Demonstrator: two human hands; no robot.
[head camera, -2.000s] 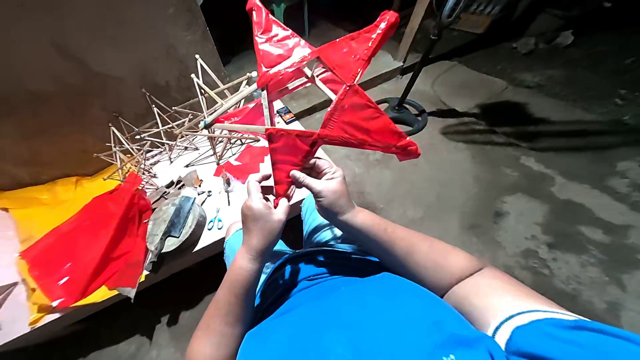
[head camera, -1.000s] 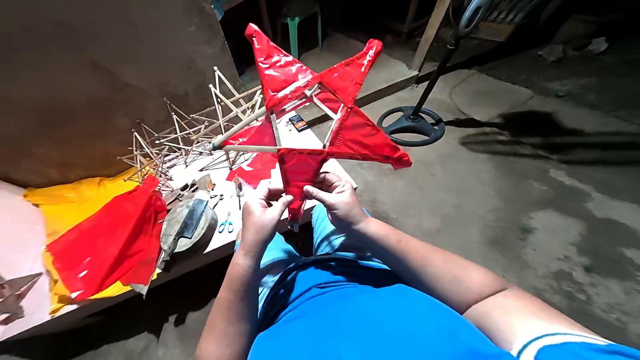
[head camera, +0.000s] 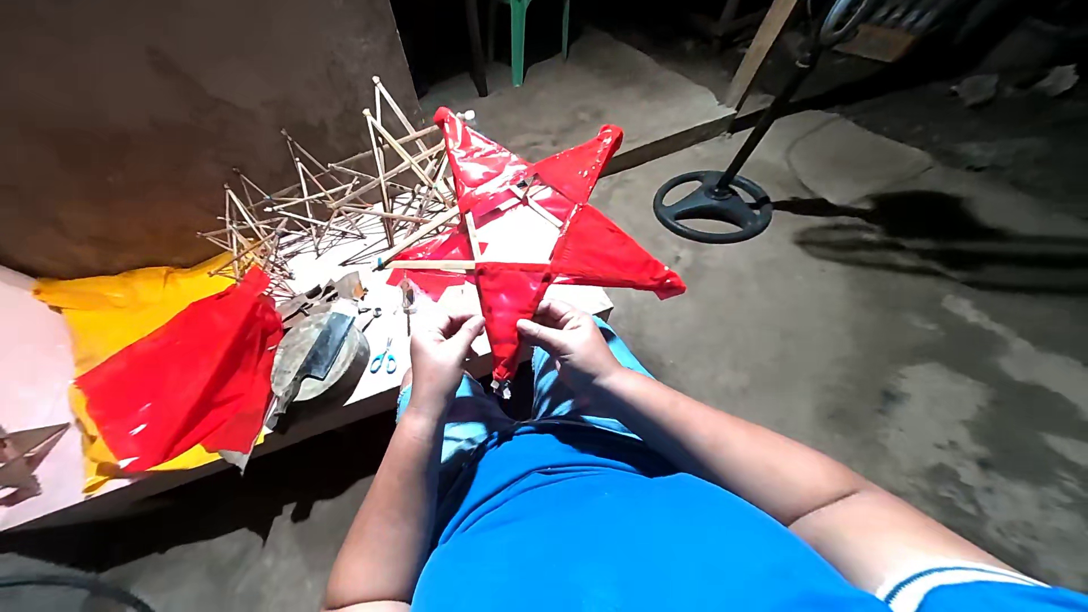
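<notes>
A star-shaped wooden-stick frame (head camera: 583, 244) faces me with red plastic film over four of its points. Its fifth point, at the left, shows bare sticks (head camera: 425, 265), and the middle is uncovered. My left hand (head camera: 443, 348) pinches the left edge of the lowest red point. On that point's right edge are the thumb and fingers of my right hand (head camera: 575, 337). The tip between my hands hangs over my lap. Behind the star, more red film (head camera: 429, 255) lies on the white tabletop (head camera: 391, 310).
Bare stick star frames (head camera: 314, 191) are heaped at the back left. Nearer lie yellow film (head camera: 127, 310), red film (head camera: 183, 382), a cleaver (head camera: 327, 347) on a round block (head camera: 353, 365), and blue-handled scissors (head camera: 384, 357). A fan stand with a round base (head camera: 712, 206) stands on the floor at right.
The star has come down lower in front of me, its upper points now overlapping the tabletop and floor. Both hands stay at the lowest point. The view has shifted somewhat.
</notes>
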